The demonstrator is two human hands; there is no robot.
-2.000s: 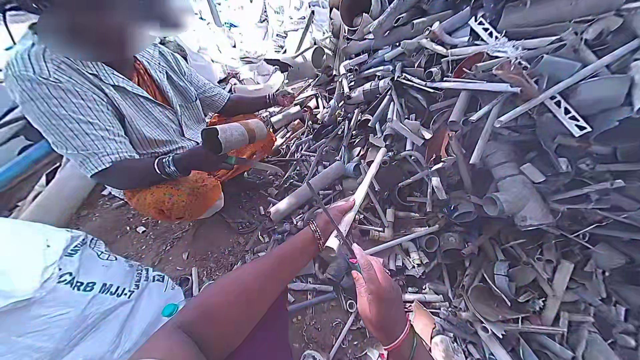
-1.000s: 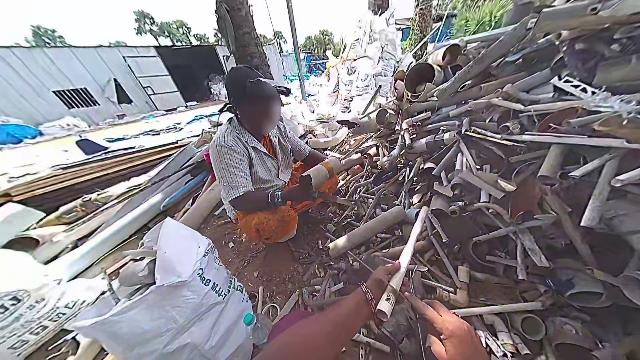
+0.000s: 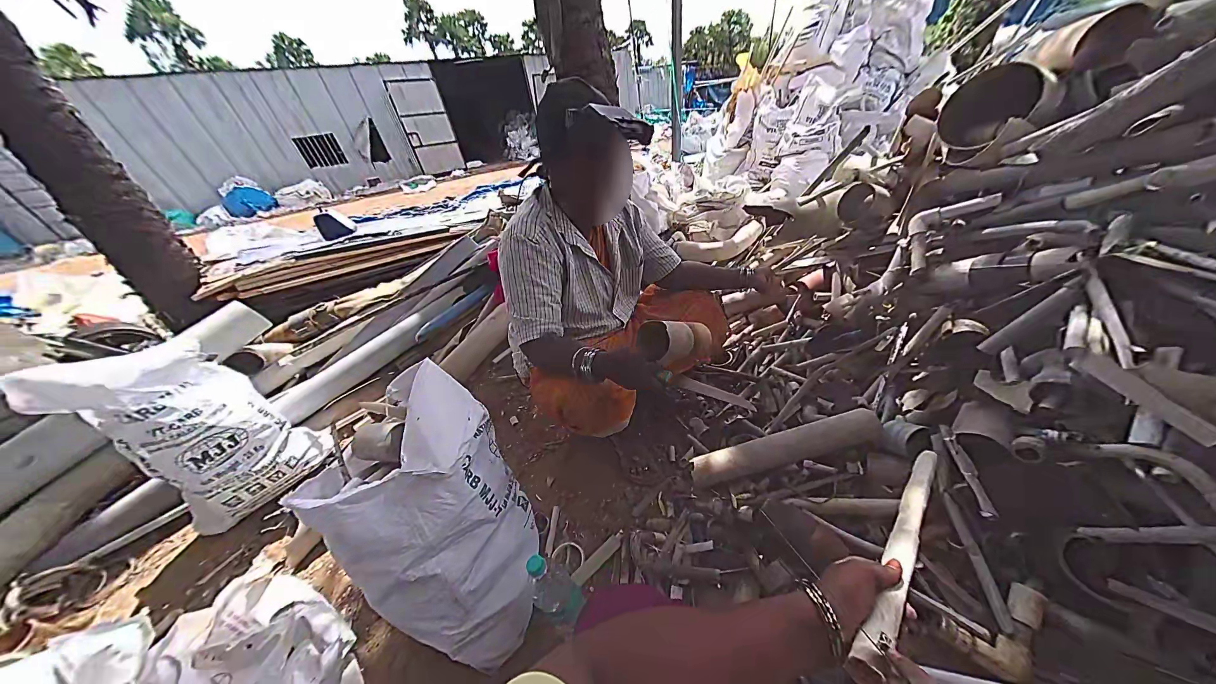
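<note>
My left hand [image 3: 855, 584], with bangles at the wrist, grips a length of pale plastic pipe [image 3: 902, 546] that tilts up and away over the scrap. At the bottom edge, by the pipe's near end, only part of my right hand [image 3: 907, 670] shows; most of it is cut off, so its hold is unclear. Around both hands lies a heap of plastic pipe pieces and fittings [image 3: 988, 427]. A thicker grey pipe [image 3: 788, 448] rests on the heap beyond them.
A co-worker in a striped shirt [image 3: 560, 275] crouches ahead, holding a short wide pipe piece [image 3: 673, 342]. White woven sacks [image 3: 427, 541] stand at the left, a plastic bottle [image 3: 551, 589] beside one. Long pipes [image 3: 351, 370] lie behind them; a large open pipe end [image 3: 993, 104] juts out upper right.
The dark blade-like tool seen by my hands two seconds ago is not discernible now. My left hand still holds the pale pipe. The view has swung up and left.
</note>
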